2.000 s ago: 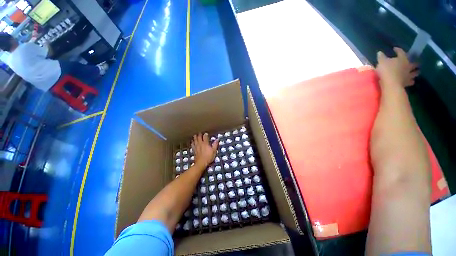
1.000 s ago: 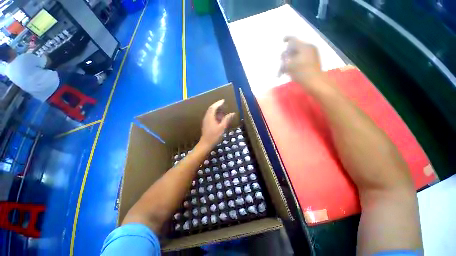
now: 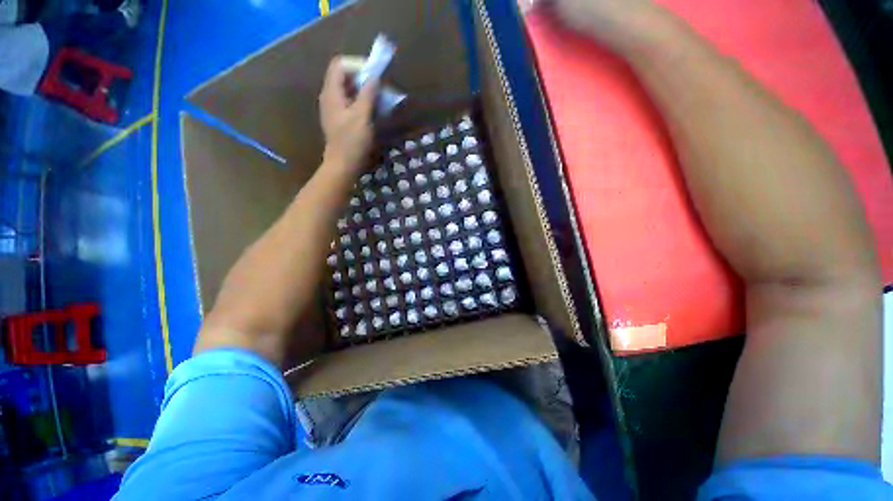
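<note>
A large open brown carton (image 3: 431, 357) stands in front of me, with a dark cell divider inside. Bagged metal parts (image 3: 431, 264) show as silvery-white tops in rows of cells. My left hand (image 3: 348, 103) is over the far left part of the carton, above the cells, with a bagged part (image 3: 376, 61) between its fingers. The part is slightly blurred. My right hand (image 3: 578, 12) is at the top edge of the picture, over the far left edge of the red sheet; it is cut off and blurred, so its fingers cannot be read.
The red sheet (image 3: 646, 225) lies on the dark green conveyor (image 3: 676, 421) right of the carton, under my right forearm. A white sheet (image 3: 886, 372) shows at the right edge. Red stools (image 3: 57, 333) stand on the blue floor at left. The carton's flaps stand up.
The view has tipped down towards my body. My left hand, seen without a part one second ago, now holds a bagged part. My right hand has come from the conveyor towards the carton side.
</note>
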